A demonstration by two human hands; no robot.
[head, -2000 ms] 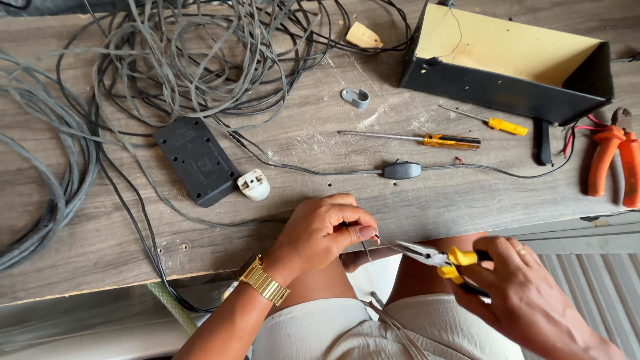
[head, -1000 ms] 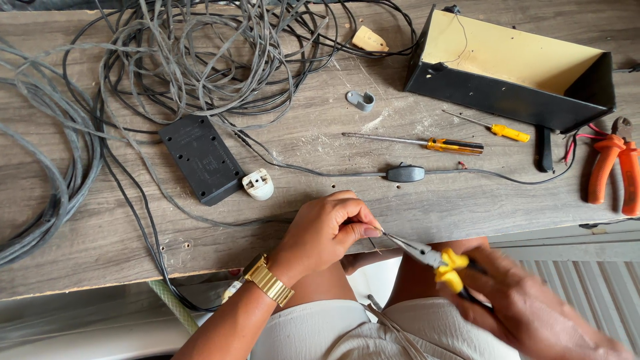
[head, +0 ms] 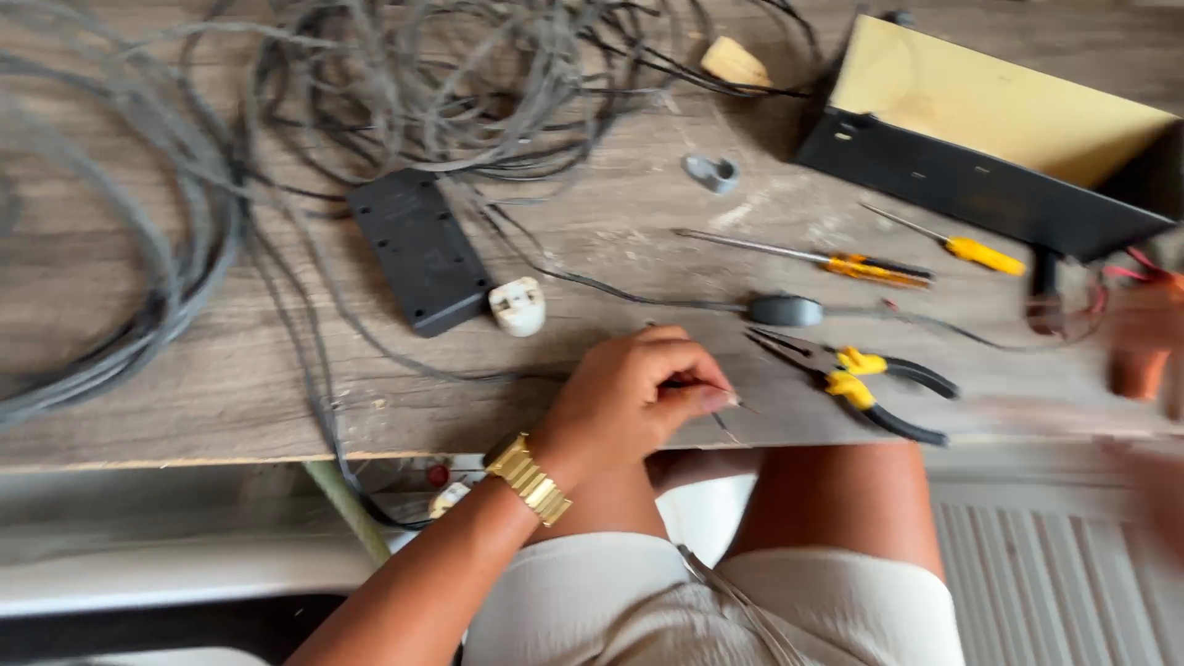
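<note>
My left hand (head: pixel 652 398), with a gold watch on its wrist, pinches the end of a thin dark cable (head: pixel 435 372) at the table's front edge; the bared wire tips show past the fingers. Long-nose pliers (head: pixel 832 370) with yellow and black handles lie on the table right of it, jaws slightly apart. My right hand (head: pixel 1156 481) is a blur at the right edge, near orange-handled pliers (head: pixel 1142 351); its fingers cannot be made out. A grey inline switch (head: pixel 784 310) on a cord lies just above the long-nose pliers.
Coiled grey cables (head: pixel 194 231) fill the left and back. A black socket block (head: pixel 421 250) sits beside a white plug (head: pixel 518 307). Two screwdrivers (head: pixel 874 268) (head: pixel 985 255), a grey clip (head: pixel 710 173) and an open black box (head: pixel 980 185) lie at the right and back.
The long-nose pliers, held in my right hand before, now lie on the table. My right hand has moved away to the right. My left hand still holds the cable end.
</note>
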